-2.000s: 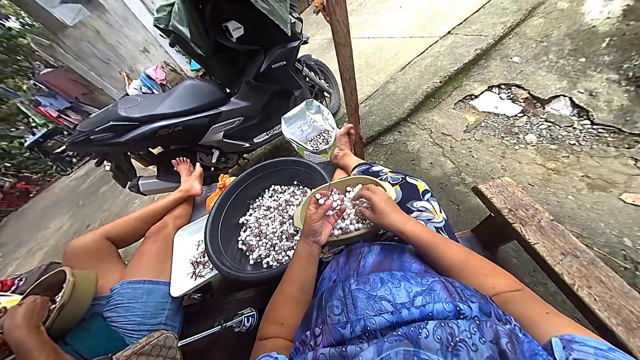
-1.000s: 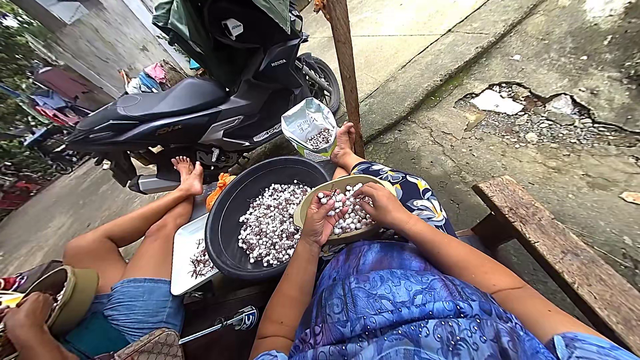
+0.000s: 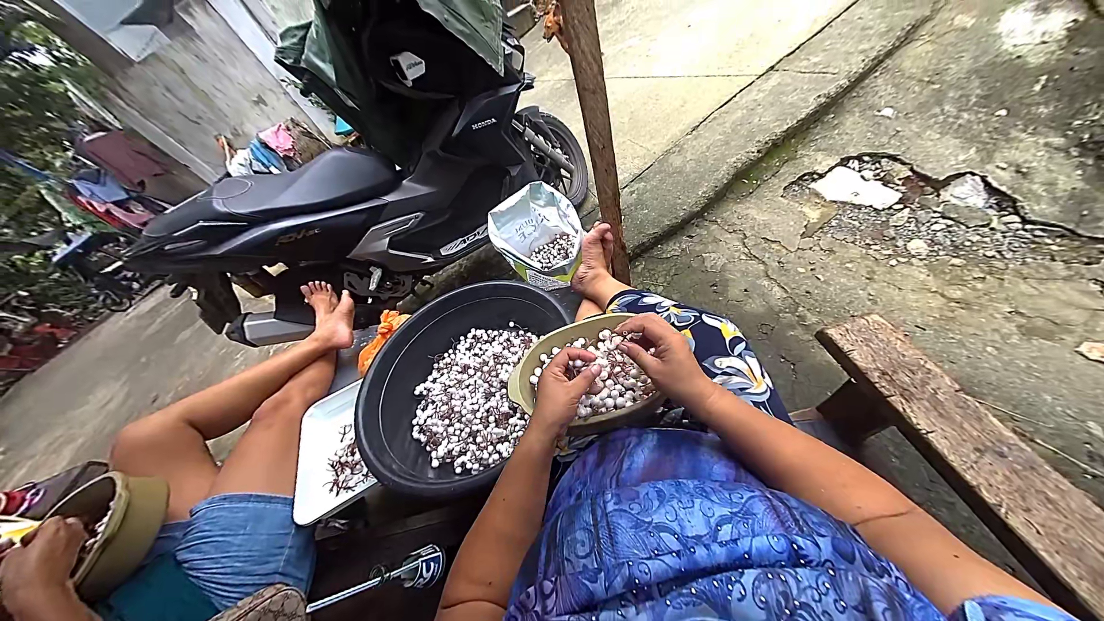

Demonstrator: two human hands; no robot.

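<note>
An oval olive-green bowl point(image 3: 524, 379) of small round white berry-like pieces rests on my lap. Over its left part is my left hand point(image 3: 566, 388), fingertips pinched around something white too small to name. My right hand point(image 3: 660, 355) is above the right side of the bowl, thumb and fingers closed on a small piece, its exact form unclear. Touching the bowl on the left stands a large black plastic basin point(image 3: 379, 431) heaped with white pieces on brownish stems. Beyond it an opened printed bag point(image 3: 528, 220) holds more white pieces.
A white tray point(image 3: 312, 470) with brownish stems lies left of the basin, near an orange cloth point(image 3: 379, 341). At far left a seated person's hand point(image 3: 43, 561) is at another green bowl point(image 3: 138, 526). A black Honda scooter point(image 3: 319, 207), wooden post point(image 3: 595, 112) and wooden bench point(image 3: 966, 440) stand around.
Both hands stay over the green bowl, with small shifts of the fingers. The basin, bag and tray keep their places.
</note>
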